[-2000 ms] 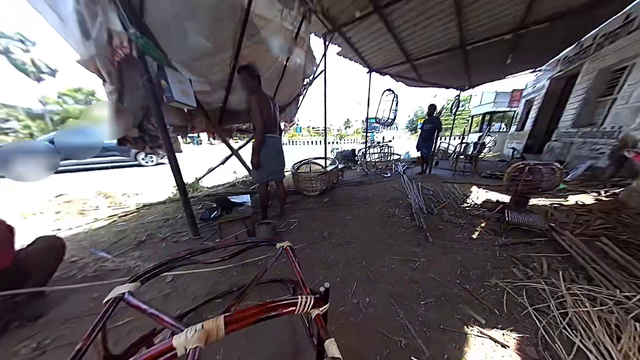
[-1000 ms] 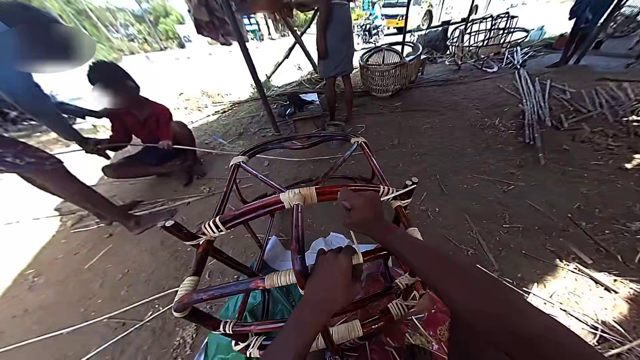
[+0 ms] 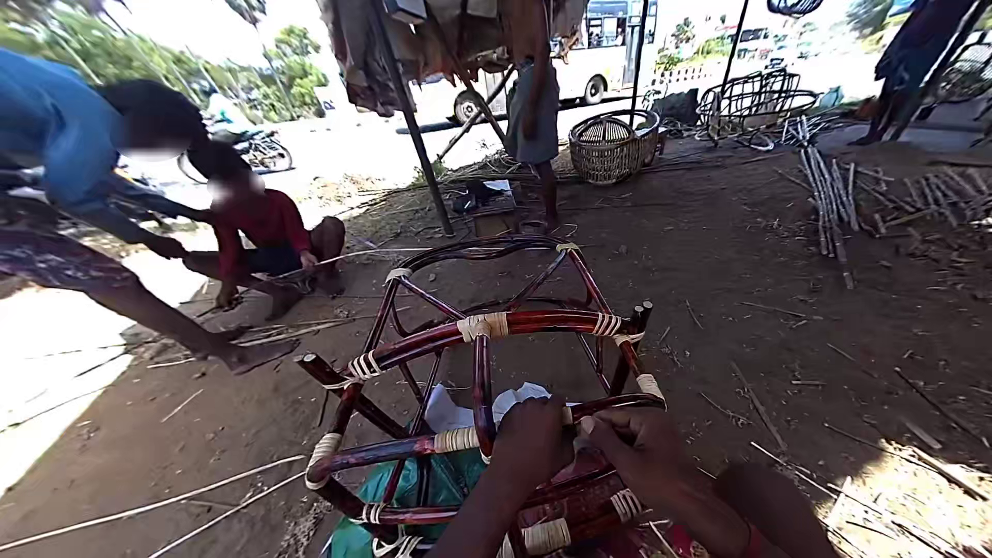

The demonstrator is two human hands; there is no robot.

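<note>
A dark red, varnished cane furniture frame (image 3: 535, 319) stands before me, its joints wrapped with pale cane strips. My left hand (image 3: 535, 434) is closed around its middle crossbar, just right of a pale binding (image 3: 457, 439). Close beside it, my right hand (image 3: 632, 442) has thumb and fingers pinched together at the same bar; whether a strip lies between them is too small to tell. White cloth or paper (image 3: 446, 411) shows behind the bar. Green sheeting (image 3: 380, 484) lies beneath the frame at the left.
At the left, a person in blue (image 3: 70, 147) bends over a seated person in red (image 3: 267, 225). Another person (image 3: 535, 108) stands ahead near a pole (image 3: 415, 124) and a wicker basket (image 3: 608, 147). Cane bundles (image 3: 825, 194) lie at the right; long strips (image 3: 225, 504) cross the ground.
The view has swung down and left since the first frame. Since one second ago, my right hand has come down from the upper curved rail to the middle bar, beside my left hand.
</note>
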